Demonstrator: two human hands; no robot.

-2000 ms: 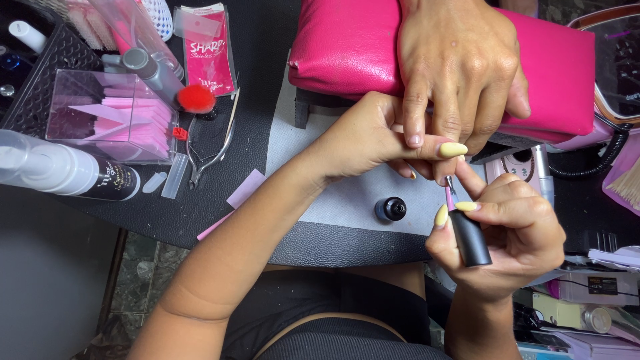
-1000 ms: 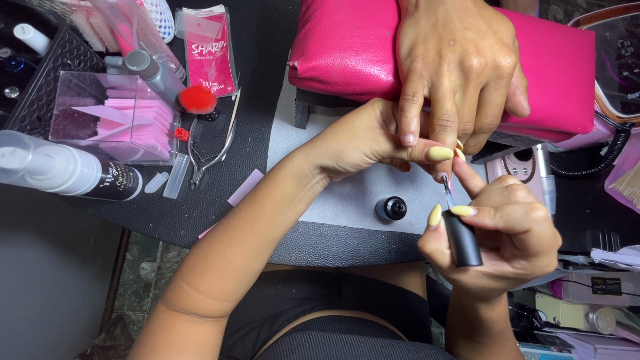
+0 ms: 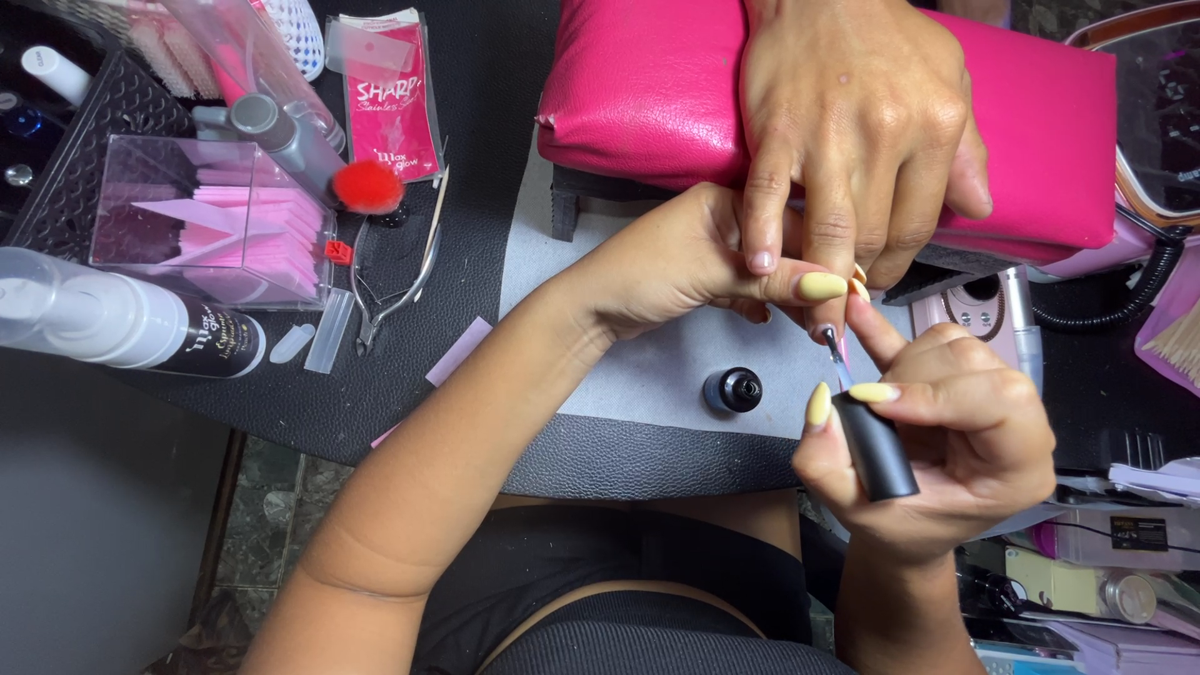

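Observation:
My left hand grips a finger of another person's hand, which rests palm down over a pink padded armrest. Between the thumb and fingers of my right hand is the black cap of a nail polish brush. The brush tip is at the nail of the held finger; whether it touches cannot be told. An uncapped dark polish bottle stands on the pale grey mat, left of my right hand.
At left are a clear box of pink files, a white pump bottle, metal cuticle nippers, a red-tipped brush and a black basket. A pink device lies at right, beside a coiled black cable.
My right hand and the brush have shifted slightly over the past two seconds, staying by the held finger. My left hand keeps its hold, its thumb a little differently placed.

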